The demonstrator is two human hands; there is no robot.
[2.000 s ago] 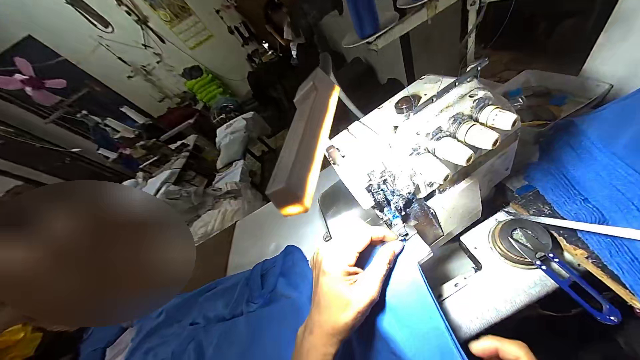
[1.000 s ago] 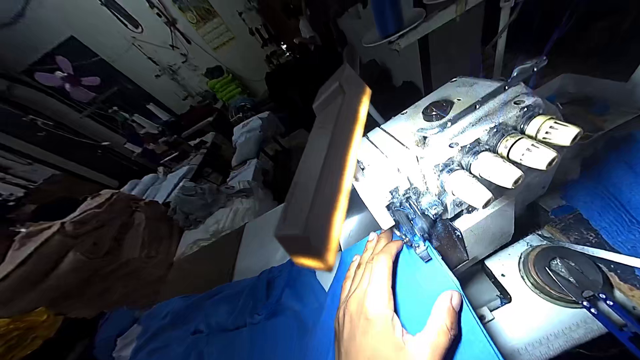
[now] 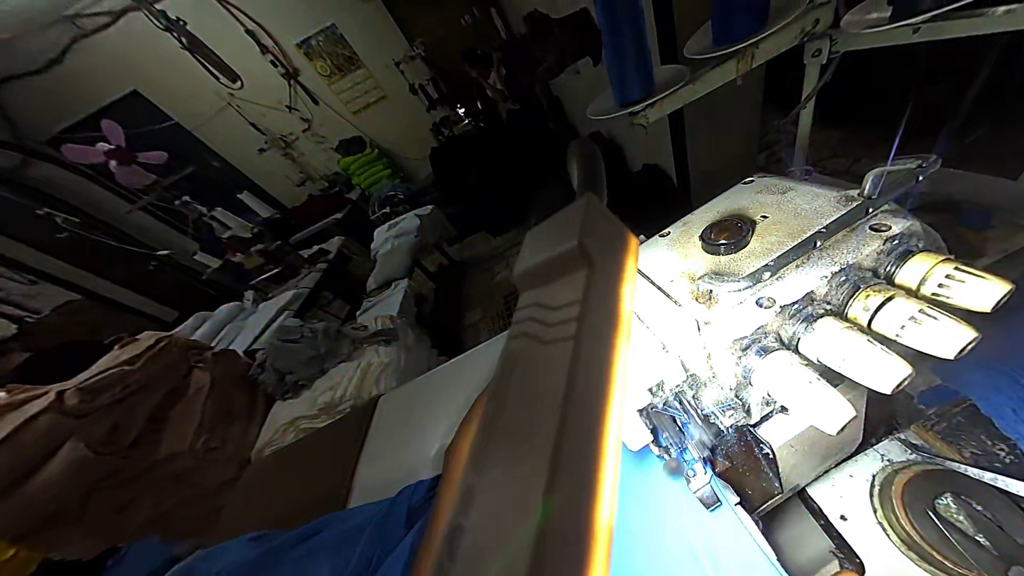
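An industrial overlock sewing machine (image 3: 720, 264) stands at the right, with several pale tension knobs (image 3: 856, 354) on its front. Its presser foot (image 3: 700, 480) rests on brightly lit blue fabric (image 3: 680, 524). More blue fabric (image 3: 320, 536) lies left of the lamp. My left hand is not visible; the lamp hides part of the fabric. A skin-coloured sliver at the bottom edge, below the machine, may be a fingertip of my right hand; its grip cannot be seen.
A lit lamp head (image 3: 552, 384) stands large across the middle. Blue thread cones (image 3: 624, 56) stand on a rack above. A round dark dish (image 3: 944, 512) with metal items sits lower right. Brown cloth (image 3: 128, 448) and pale cloth bundles (image 3: 400, 240) are piled at the left.
The left hand, on the blue fabric by the presser foot one second ago, is out of sight. The view has shifted, with the lamp now covering more of the middle.
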